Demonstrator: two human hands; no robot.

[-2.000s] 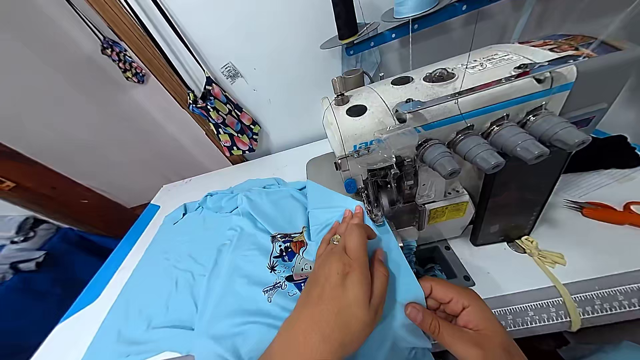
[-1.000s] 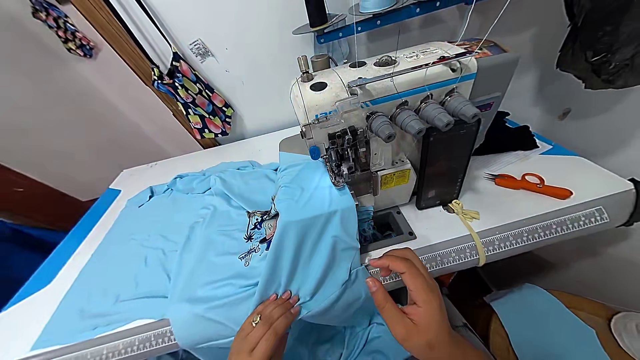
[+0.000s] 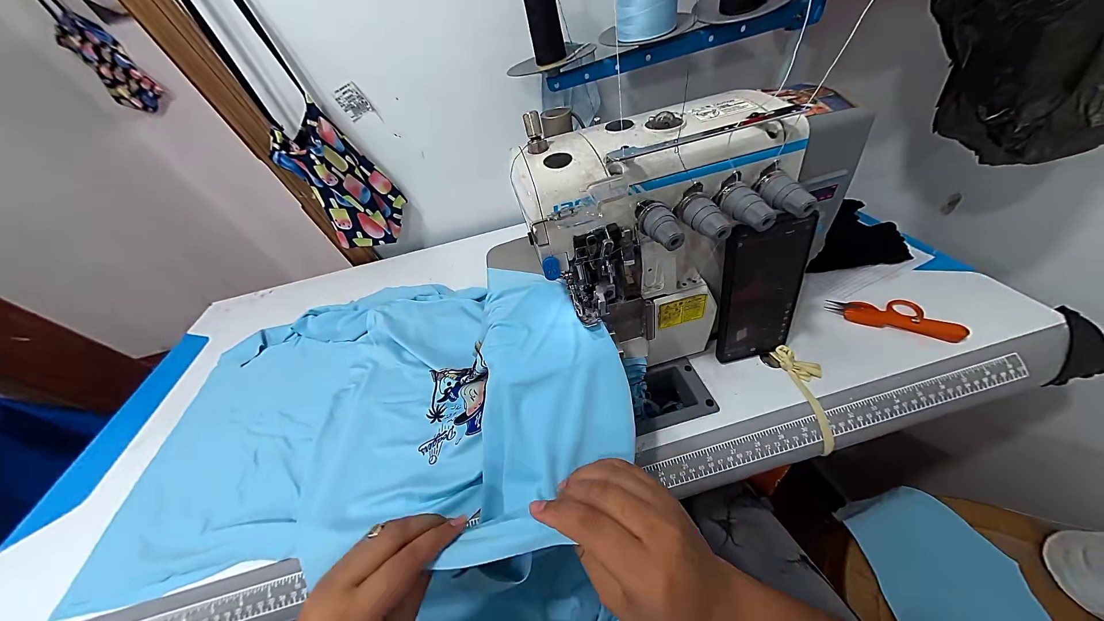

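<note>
A light blue garment (image 3: 259,440) with a printed or embroidered cartoon design (image 3: 461,397) lies over the table, a folded part of it reaching under the presser foot of a white overlock sewing machine (image 3: 664,164). At the table's front edge my left hand (image 3: 388,561), with a ring on one finger, grips the fabric's near edge between thumb and fingers. My right hand (image 3: 630,535) pinches the same edge a little to the right. Some fabric hangs below the table edge between the hands.
Orange-handled thread snips (image 3: 906,321) lie right of a dark phone-like device (image 3: 763,289) leaning on the machine. A measuring tape (image 3: 845,423) runs along the front edge, with a yellow tie (image 3: 806,388) around it. Thread cones (image 3: 645,19) stand behind; a light blue fabric piece (image 3: 944,552) lies lower right.
Two seconds ago my left hand lay flat on the fabric near the presser foot; it has moved to the near edge. My right hand has moved left onto the fabric edge since one second ago.
</note>
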